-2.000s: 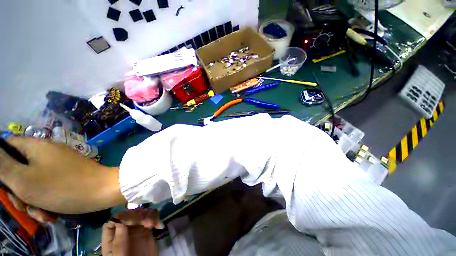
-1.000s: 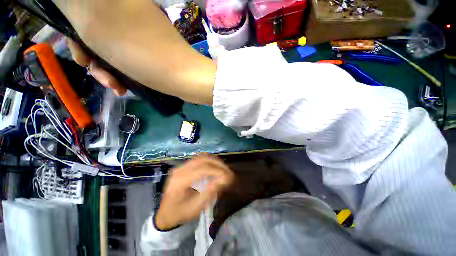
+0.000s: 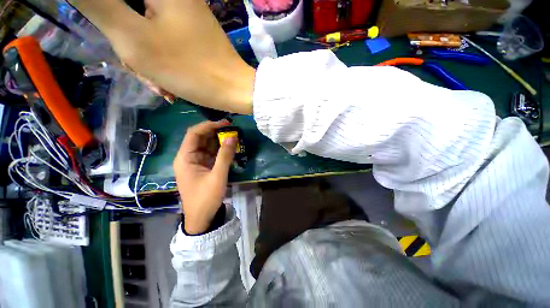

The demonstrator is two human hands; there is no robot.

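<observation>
My left hand [image 3: 202,171] is at the bench's front edge, thumb and fingers closed on a small yellow block [image 3: 228,136]. The block lies over a small black module [image 3: 241,157], mostly hidden by my fingers; whether they touch is unclear. My right hand [image 3: 172,51] is above and left of it, its arm crossing from the right. It is closed around a long black-handled tool [image 3: 45,13]; its fingers are mostly hidden. The tool's dark lower end shows just above the block.
A thick orange bar [image 3: 51,93] and white cables [image 3: 36,150] lie at left, beside a small round-cornered module on a cable [image 3: 143,142]. Orange-and-blue pliers [image 3: 446,76], a yellow-handled tool [image 3: 353,35] and a black watch module [image 3: 524,106] lie at right.
My left hand has moved up from below the bench edge onto the module, where a yellow block now shows instead of a pale face. My right hand has moved slightly up.
</observation>
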